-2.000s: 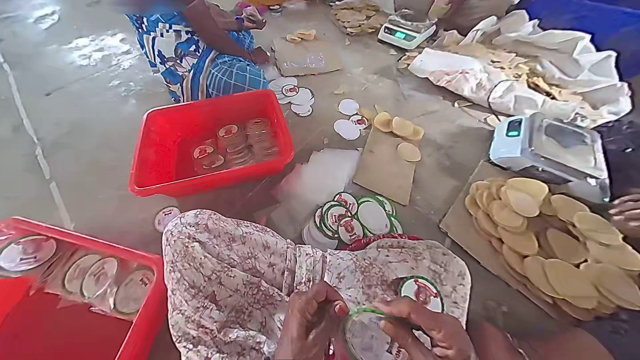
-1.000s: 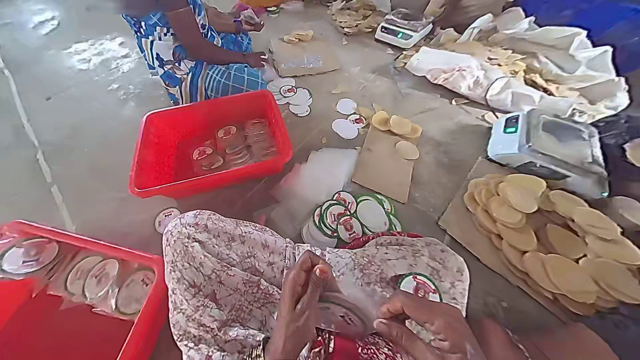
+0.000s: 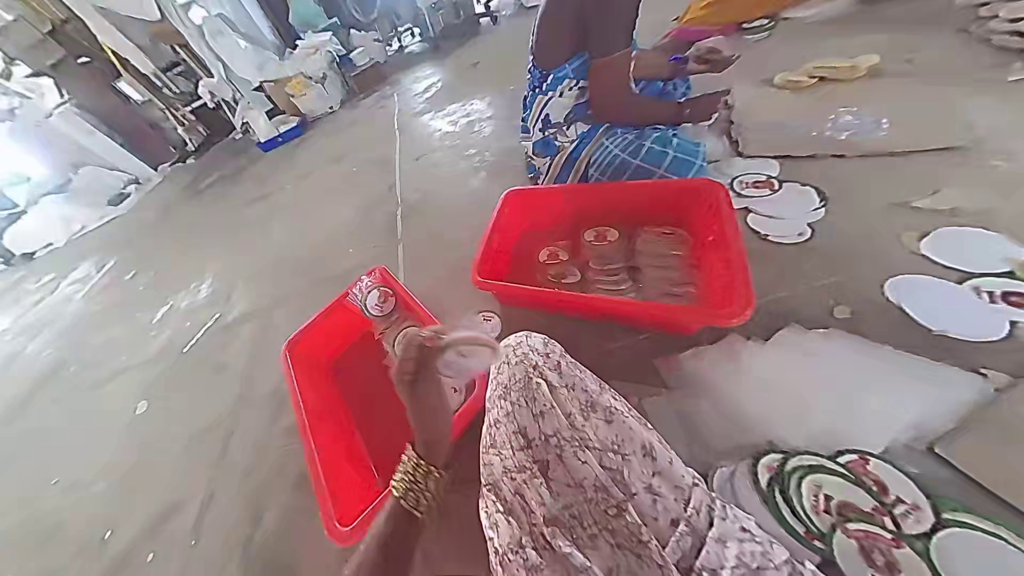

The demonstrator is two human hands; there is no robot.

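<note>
My left hand, with bangles at the wrist, holds a round packet in clear plastic over the right side of the near red plastic tub. Packets with round printed labels lie along that side of the tub. My right hand is out of the frame. Beside the tub is my knee under patterned cloth. Round labels with green rims are piled at the lower right, near a stack of clear plastic sheets or bags.
A second red tub with stacked packets stands ahead. Behind it sits a person in blue patterned cloth, beside a board bearing pale flat discs. White round labels lie on the floor at the right. Bags and boxes are at the far left.
The view has swung left. My left hand has moved from my lap to the near red tub with a packet. My right hand, in view earlier, has left the frame.
</note>
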